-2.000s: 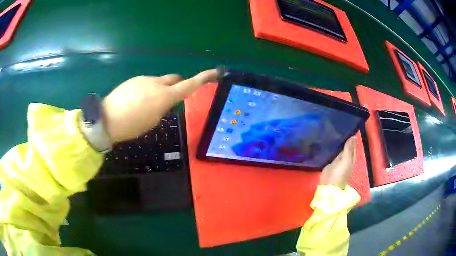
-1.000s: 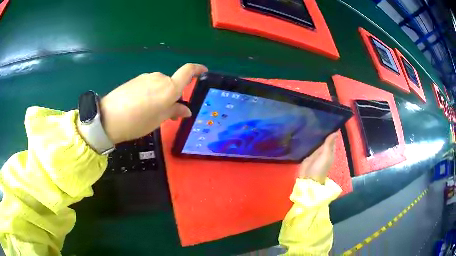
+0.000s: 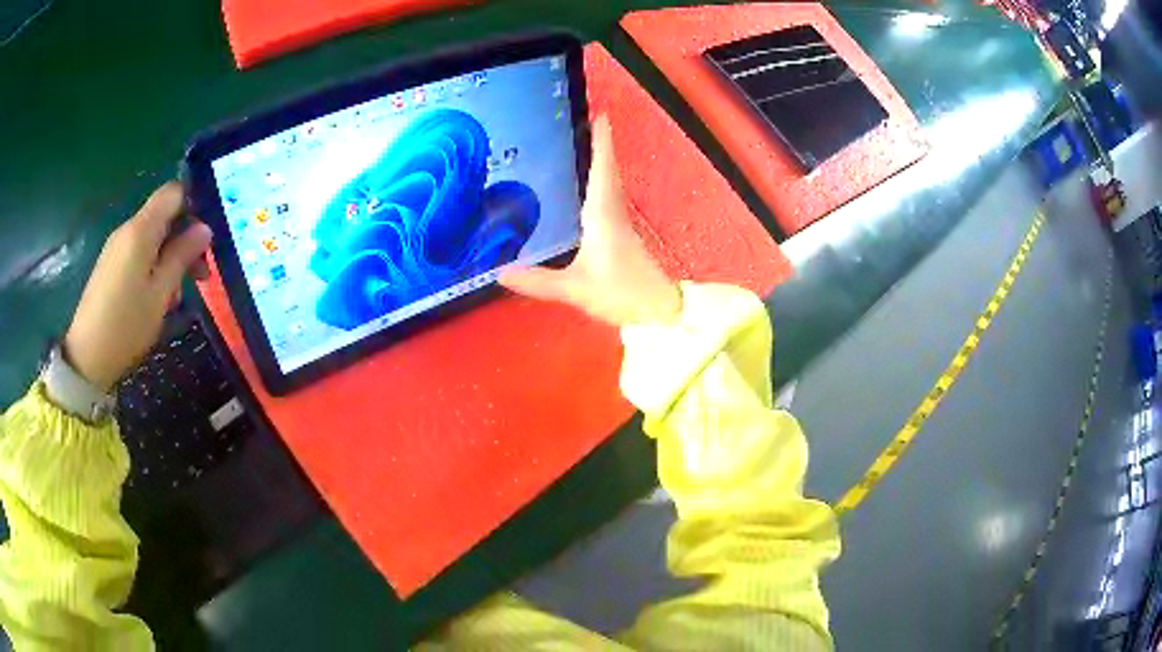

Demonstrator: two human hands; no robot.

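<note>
The black-framed tablet (image 3: 395,210) is lit with a blue swirl desktop and held tilted above an orange-red foam pad (image 3: 446,446). My left hand (image 3: 134,287) holds its left edge, with the thumb and fingers near the upper left corner. My right hand (image 3: 605,255) holds its right edge, with the thumb at the lower front bezel. The black keyboard (image 3: 179,414) lies on the bench at the left, partly hidden by my left hand and sleeve.
A dark tablet (image 3: 803,96) lies on another foam pad (image 3: 860,172) at the upper right. A further pad (image 3: 319,23) shows at the top. The green bench (image 3: 77,166) ends at the right; the grey floor (image 3: 943,510) has yellow line marking (image 3: 924,408).
The view has turned right. The tablet has come up more face-on to the camera. My right thumb is now on its front, and my left hand has moved down along its left edge.
</note>
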